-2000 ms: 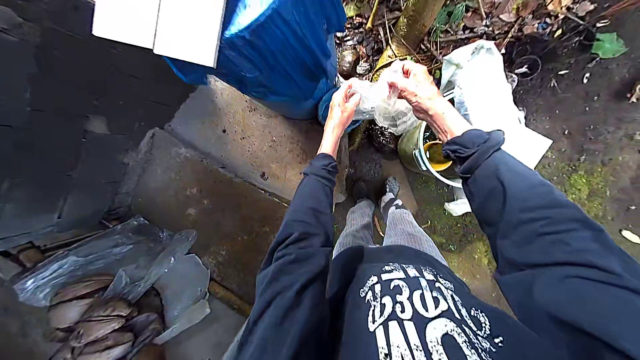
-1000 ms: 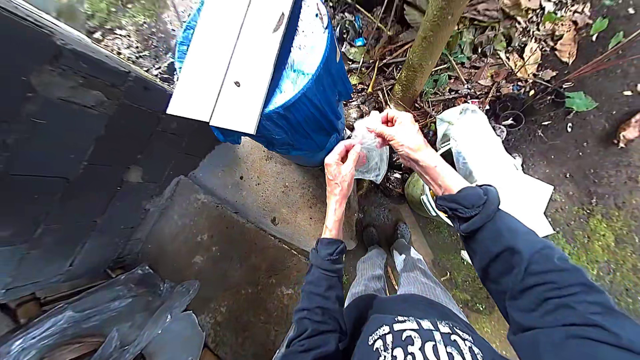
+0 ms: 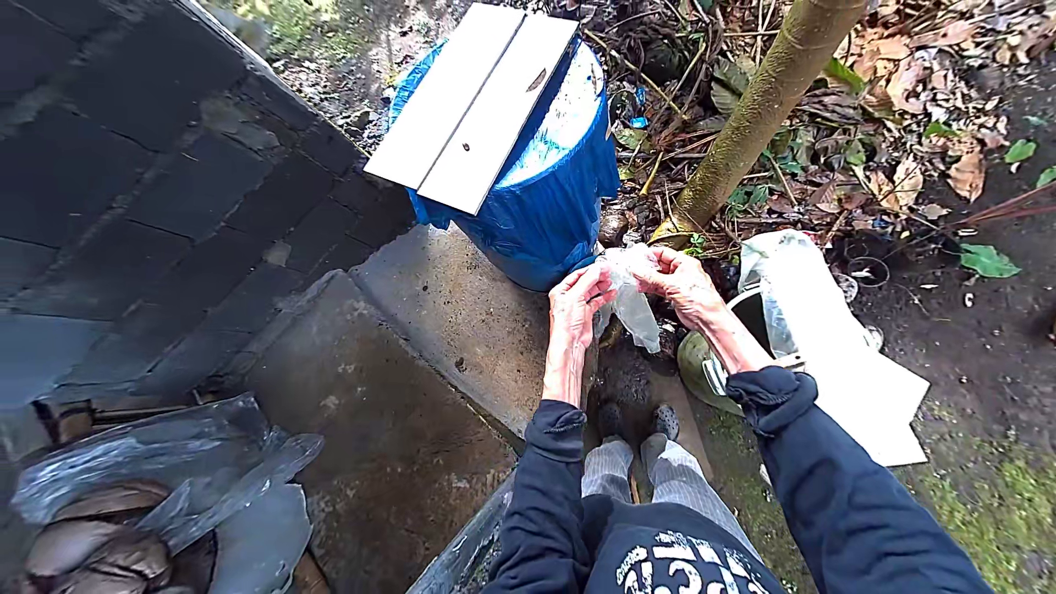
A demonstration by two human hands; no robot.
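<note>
Both my hands are raised in front of me, over a narrow muddy strip near my feet. My left hand (image 3: 580, 304) pinches one side of a thin clear plastic bag (image 3: 634, 318), and my right hand (image 3: 686, 285) grips its other side at the top. The lower part of the bag hangs down between them. Just behind my left hand stands a drum wrapped in blue plastic (image 3: 540, 223), with two white panels (image 3: 483, 99) lying across its top. Below my right forearm is a pale green bucket (image 3: 701, 375), its inside mostly hidden by my arm.
A thin tree trunk (image 3: 742, 124) rises beyond my hands among dry leaves. White sheets (image 3: 846, 363) and a clear plastic bag (image 3: 780, 276) lie beside and partly over the bucket. Left are a dark block wall (image 3: 206, 177), a concrete ledge (image 3: 371, 421) and filled dark bags under clear plastic (image 3: 157, 462).
The view has shifted so that more of the drum and wall shows. My hands stay on the plastic bag, which now hangs lower between them than two seconds ago.
</note>
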